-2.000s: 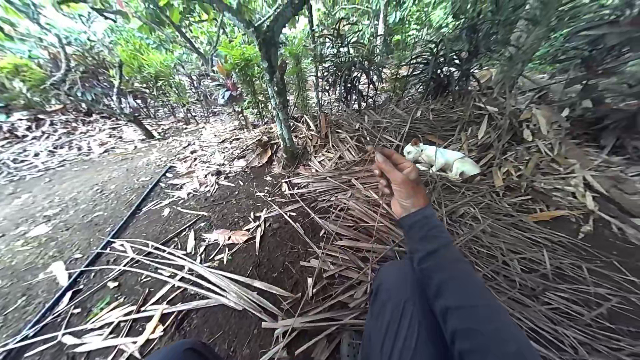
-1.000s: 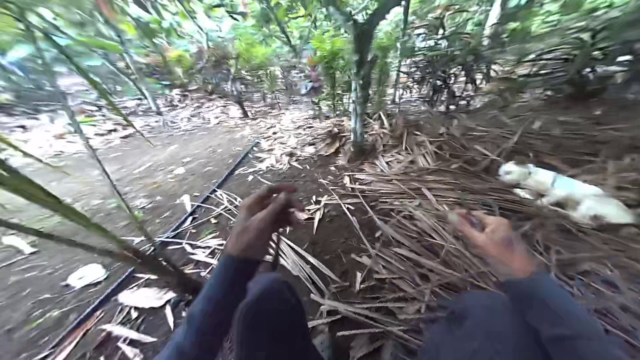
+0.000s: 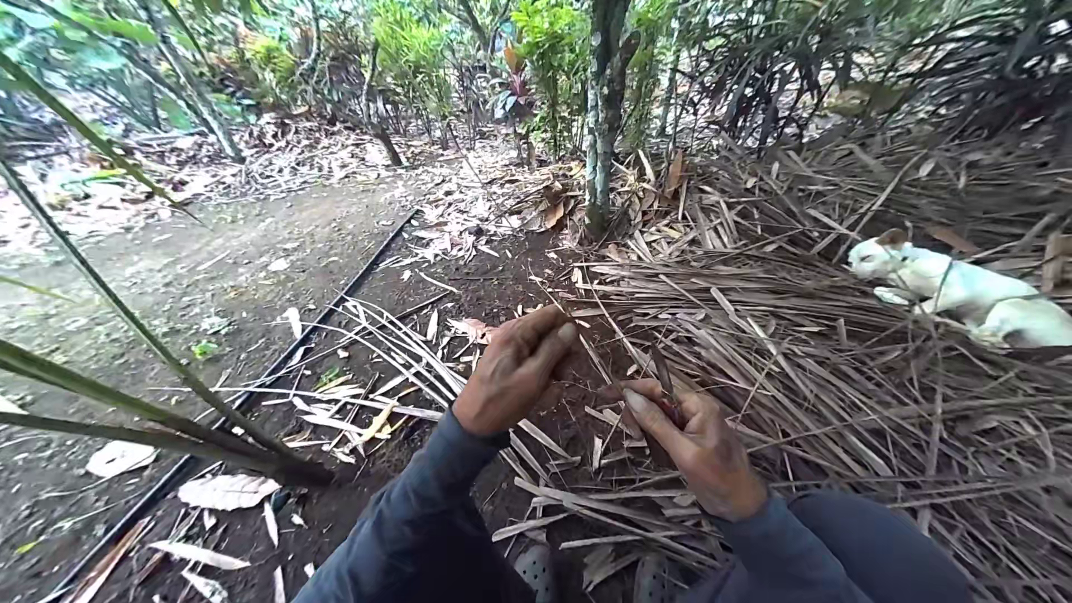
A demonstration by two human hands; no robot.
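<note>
My left hand (image 3: 517,368) is raised at the centre, its fingers bent together over the bare soil. Thin dry strands show near its fingertips, but whether it pinches one cannot be told. To its right, my right hand (image 3: 691,440) has its fingers closed on a small knife (image 3: 664,377), whose narrow dark blade seems to point up and away. The knife's handle is mostly hidden in the palm. Beneath and beyond both hands lie dry palm leaf strips (image 3: 754,335) in a thick layer.
A white dog (image 3: 963,293) lies on the dry leaves at the right. A slim tree trunk (image 3: 600,126) stands ahead. A black hose (image 3: 335,301) runs along the soil on the left, beside a green palm plant (image 3: 251,448). Clog shoes (image 3: 536,569) show at the bottom.
Two seconds ago only my right hand was in view, raised; then my left hand appeared. Both hands are now closer together. The view has swung left.
</note>
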